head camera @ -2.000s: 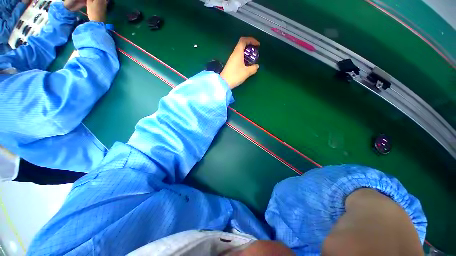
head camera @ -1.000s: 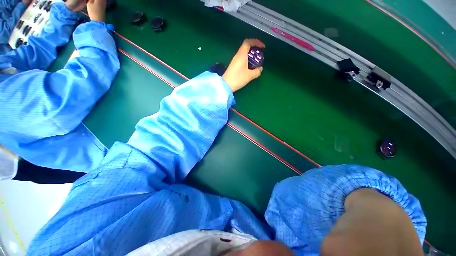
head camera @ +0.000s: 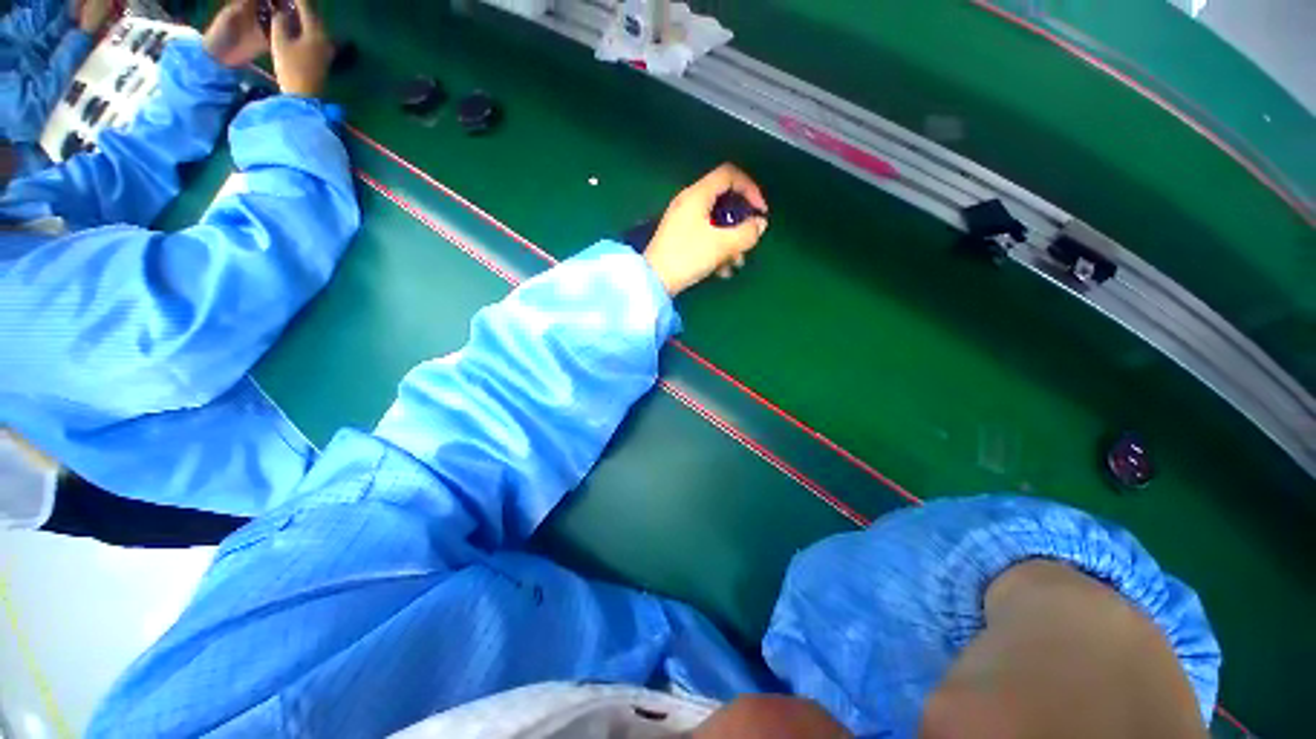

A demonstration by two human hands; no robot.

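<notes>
My left hand (head camera: 703,231) reaches over the dark green conveyor belt (head camera: 866,339) and holds a round black unit (head camera: 733,210) between its fingers. Part of another dark unit (head camera: 639,234) shows beside my left wrist, mostly hidden. My right hand (head camera: 1075,657) is very close to the camera at the bottom right. Only its wrist and back show, cut off by the lower edge, and its fingers are hidden. A round unit with a purplish face (head camera: 1130,461) lies on the belt at the right.
Two dark units (head camera: 478,111) lie on the belt ahead left. A neighbouring worker's hands (head camera: 296,51) hold a unit beside a white parts tray (head camera: 108,87). An aluminium rail (head camera: 924,185) carries a pink marker (head camera: 837,146), black blocks (head camera: 993,225) and whitish bundles (head camera: 664,46).
My left hand has turned the held unit, whose face shows less. The loose units have shifted right and slightly down in view. The view has tilted a little. My right hand looks about the same.
</notes>
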